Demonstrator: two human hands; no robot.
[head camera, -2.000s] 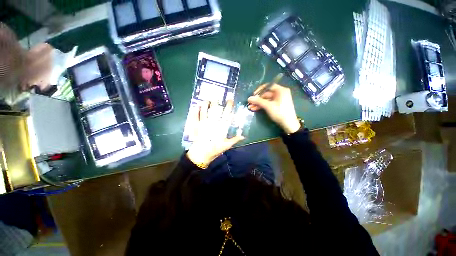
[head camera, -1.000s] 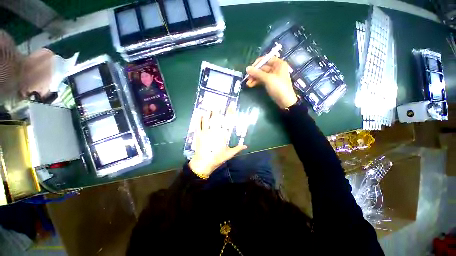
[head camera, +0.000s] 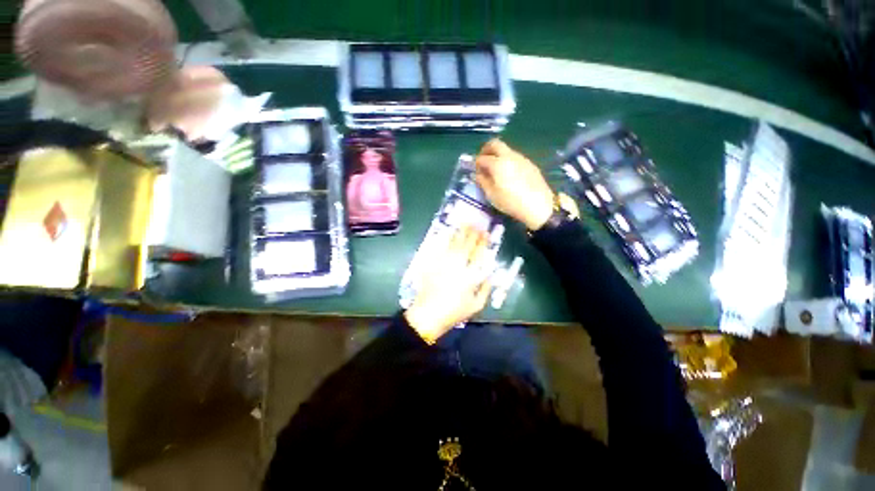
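Note:
The display panel strip (head camera: 419, 266) lies at a slant on the green mat, with grey-white windows in black frames. My left hand (head camera: 451, 278) lies over its lower part with fingers spread and holds it down. A small white pad sheet (head camera: 507, 281) sticks out beside my left thumb, partly hidden by the hand. My right hand (head camera: 510, 180) is at the strip's far end, fingers pinched together and covering that end. The thin tweezers seen in it before are now hidden by the fingers, and any white piece there is hidden too.
Panel stacks stand at left (head camera: 338, 230) and far side (head camera: 427, 110), with a smartphone (head camera: 372, 184) between. A spread panel strip (head camera: 633, 197) and white sheets (head camera: 758, 230) lie right. A gold box (head camera: 48, 225), white box (head camera: 192, 201) and pink fan (head camera: 96, 43) are left.
The view has tilted and shifted, so the bench appears lower and further right. My right hand has moved from beside the strip, where it held a white piece up, onto the far end.

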